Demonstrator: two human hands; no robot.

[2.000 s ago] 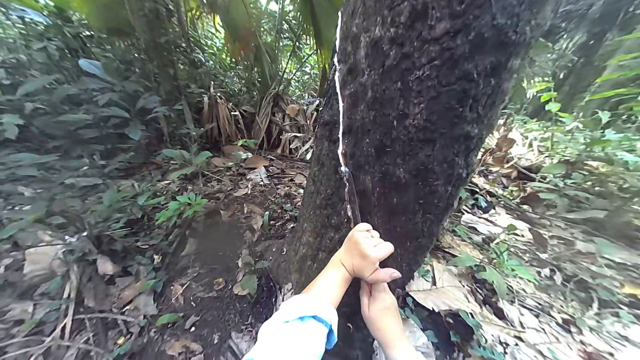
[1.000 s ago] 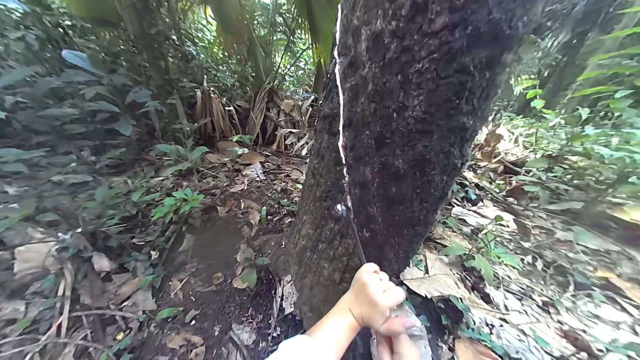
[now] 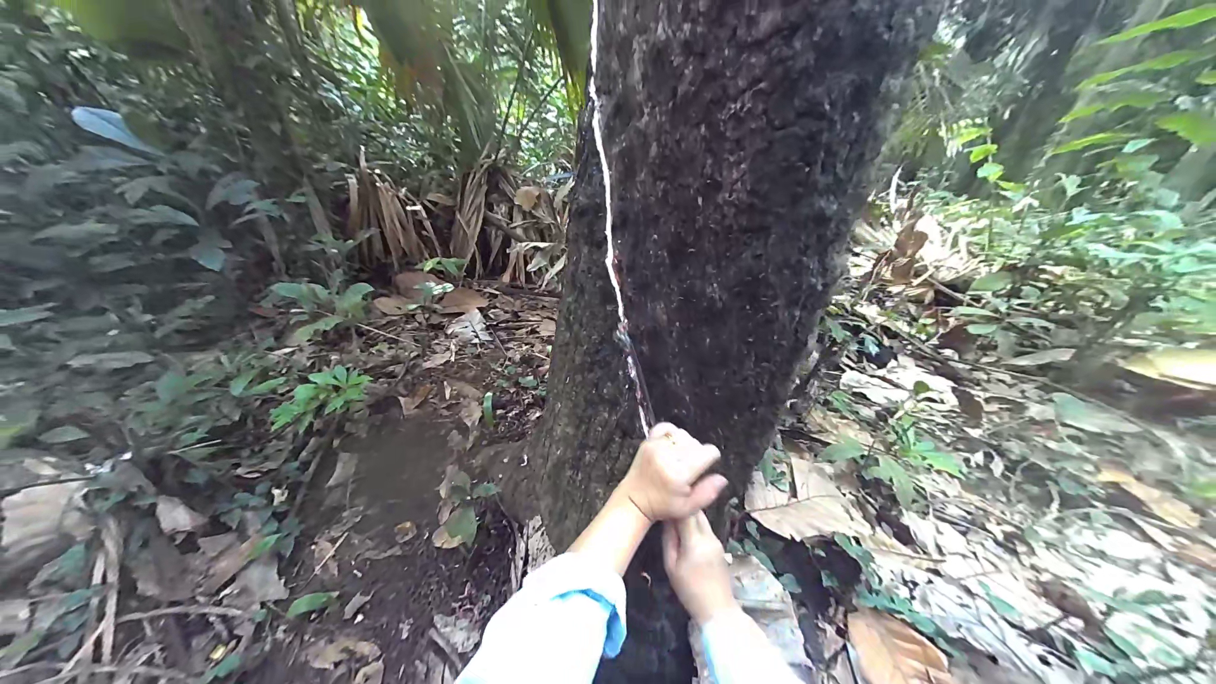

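Observation:
A dark-barked tree trunk (image 3: pixel 731 228) leans up through the middle of the view. A thin line of white latex (image 3: pixel 609 209) runs down a groove in its left face. At the line's lower end lies the narrow metal shaft of a tool (image 3: pixel 637 375), its tip against the bark. My left hand (image 3: pixel 671 473) is closed round the tool's lower part. Just below and touching it, my right hand (image 3: pixel 698 560) is also closed, on the tool's lower end. The handle is hidden by my fingers, so the exact kind of tool cannot be told.
Dry leaves (image 3: pixel 812 503) cover the ground right of the trunk. Low green plants (image 3: pixel 323 394) and bare dark soil (image 3: pixel 389 484) lie to the left. Dried palm fronds (image 3: pixel 389 218) stand behind, and thin roots or vines (image 3: pixel 109 579) cross the lower left.
Both hands and the tool first moved down along the trunk, then back up somewhat. The white line reaches lower on the bark than two seconds ago.

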